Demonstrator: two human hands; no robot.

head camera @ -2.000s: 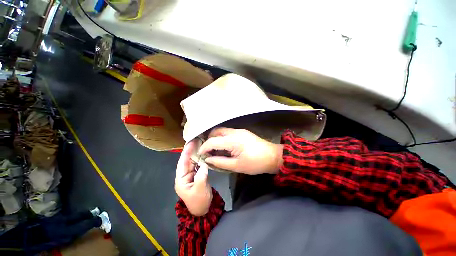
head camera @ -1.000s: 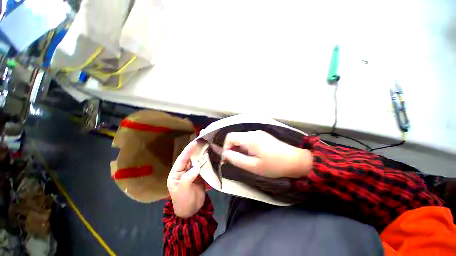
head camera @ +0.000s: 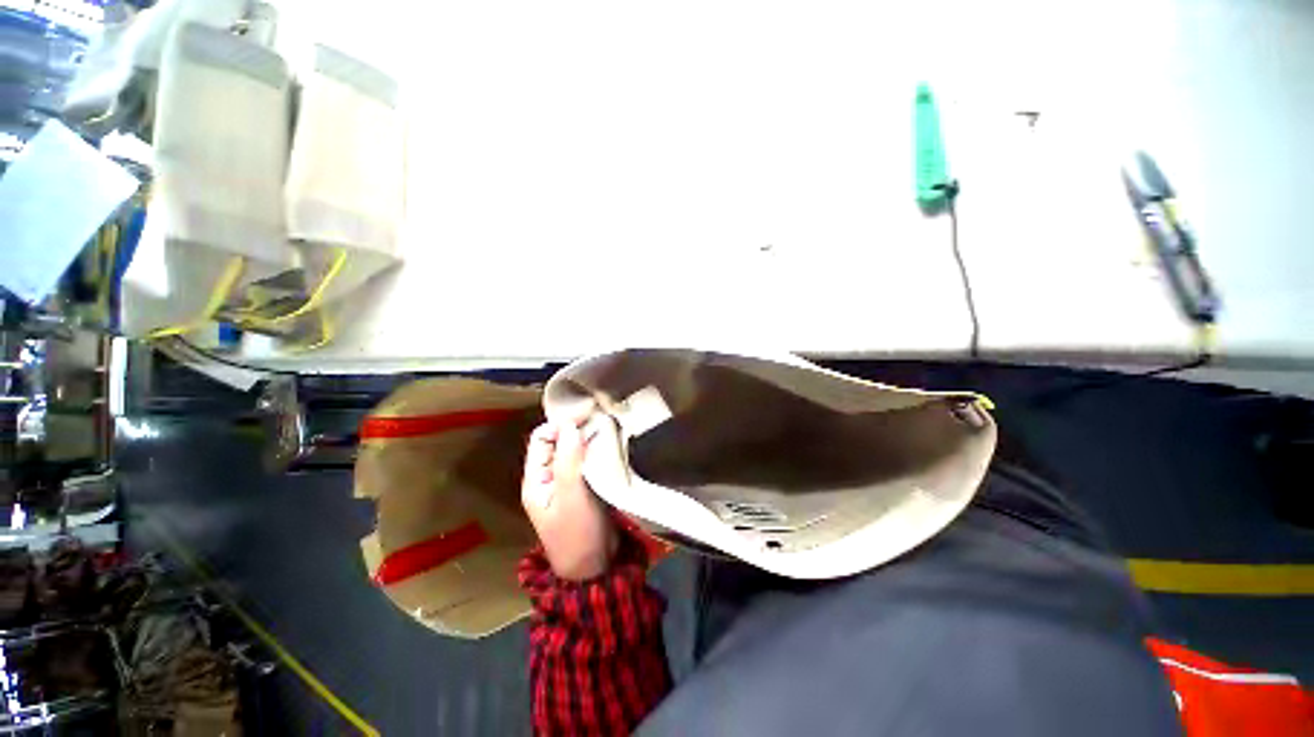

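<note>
A beige bag body [head camera: 850, 540] lies over the lap with its mouth open towards me, showing the duller lining [head camera: 764, 432]. My left hand [head camera: 565, 482] grips the rim at the bag's left end, where a small pale flap stands inside the mouth. A small fitting with a yellow bit shows at the right end of the rim. My right hand is out of the picture. A green-handled awl [head camera: 930, 151] lies on the white table with a dark cord. Silver-grey thread snips [head camera: 1174, 238] lie to its right.
The white table [head camera: 605, 216] runs across the top. Beige bag bodies [head camera: 224, 159] with yellow strips stand at its left end. A cardboard bin [head camera: 440, 482] with red tape stands left of the bag. A dark aisle with a yellow line is at lower left. Something orange [head camera: 1239, 698] shows at lower right.
My right hand has left the bag's mouth and the picture. My left hand still holds the rim. The mouth is now turned more open to view, and the camera view has shifted.
</note>
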